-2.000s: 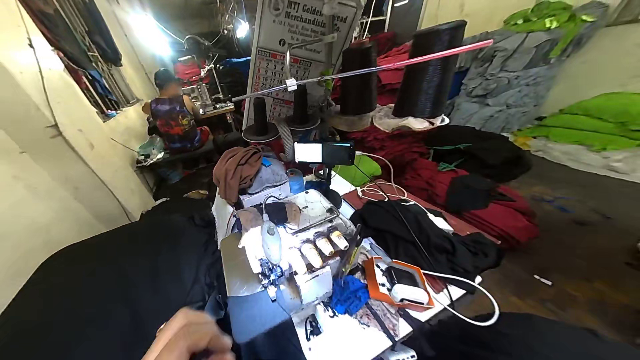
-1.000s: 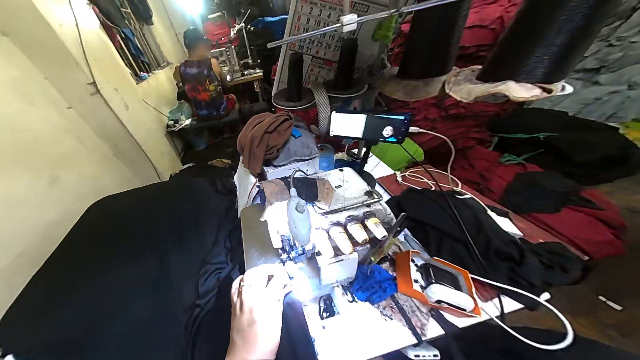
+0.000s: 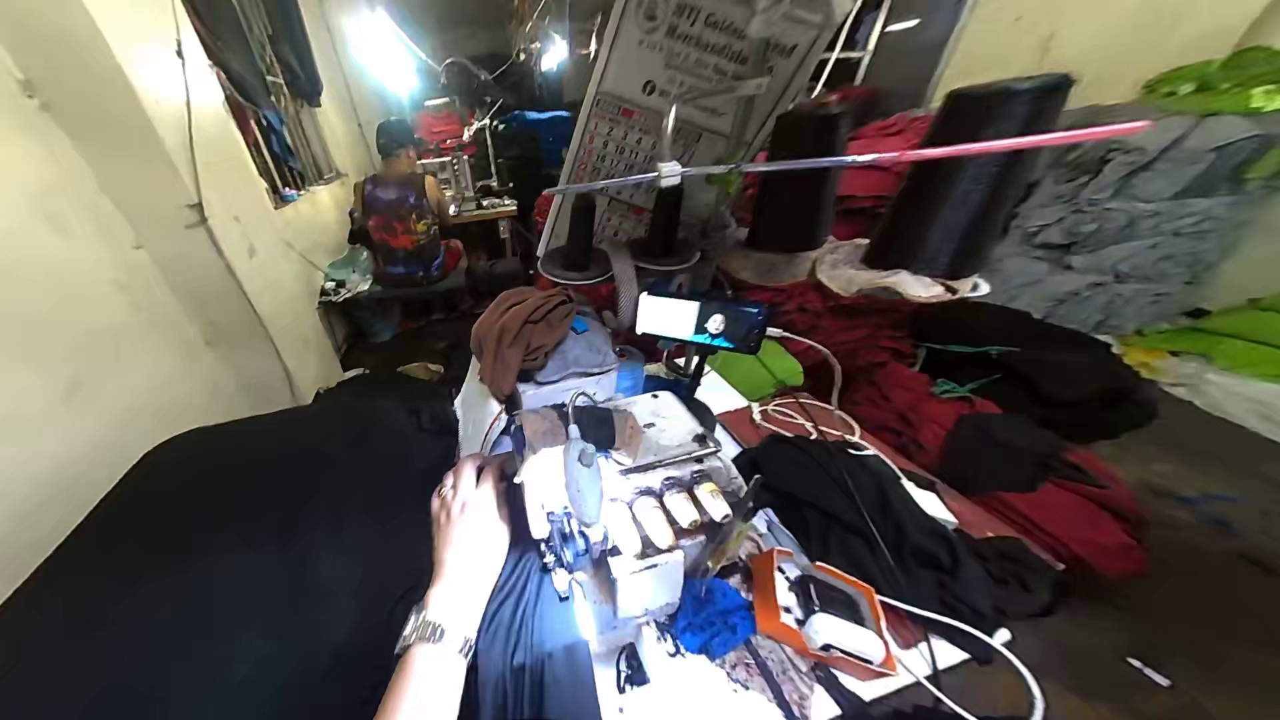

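My left hand, with a ring and a metal wristwatch, reaches in from the bottom and rests on black fabric left of the overlock sewing machine. Its fingers point away beside the machine head; whether they grip the cloth is hard to tell. The presser foot and needle area lie just right of the hand, lit by a lamp. A row of tension dials runs across the machine front. My right hand is outside the picture.
A large black cloth heap fills the left. An orange box, blue cloth and white cable lie right of the machine. A phone stands behind it, near thread cones. A person sits at another machine, farther back.
My left hand has moved forward along the left side of the machine, from nearer the presser foot area one second ago. The view has shifted.
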